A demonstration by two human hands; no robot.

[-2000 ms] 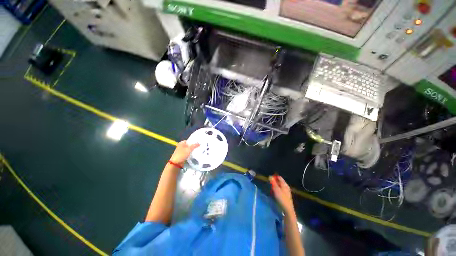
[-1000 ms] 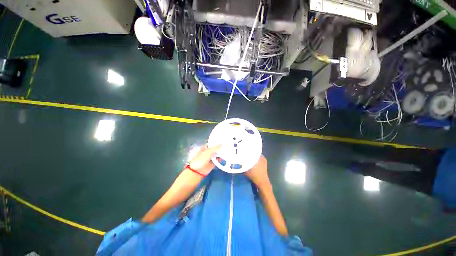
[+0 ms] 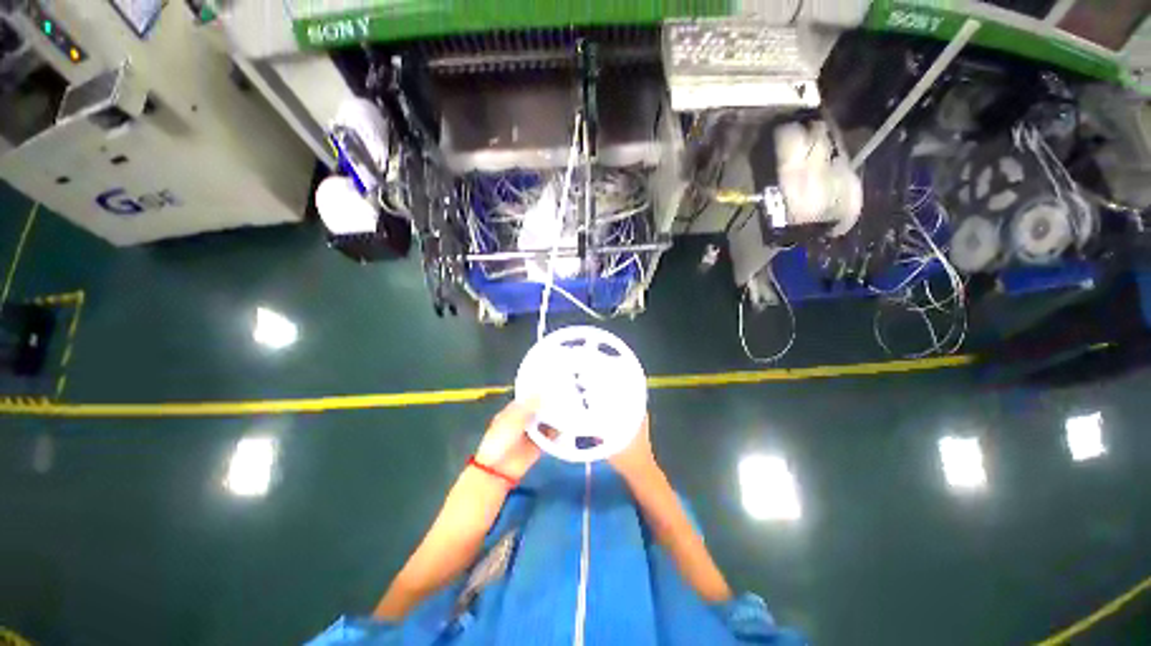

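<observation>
A white component reel [image 3: 582, 393] with dark hub holes is held in front of the blue smock, low in the middle of the head view. My left hand [image 3: 511, 435] grips its left edge, a red band on the wrist. My right hand [image 3: 635, 444] is at its lower right edge, fingers hidden behind the reel. A pale carrier tape [image 3: 545, 307] runs from the top of the reel up toward the feeder area of the machine.
A blue scrap bin [image 3: 518, 298] with tangled pale strands lies ahead under the feeders. A keyboard [image 3: 738, 53] sits on a shelf at the upper right. More reels [image 3: 1040, 232] hang at the far right. A white GSE cabinet [image 3: 189, 164] stands at the left.
Two seconds ago only my left hand held the reel, and my right hand was apart from it; now both hold it. The view has shifted, with more of the machines showing than a second ago.
</observation>
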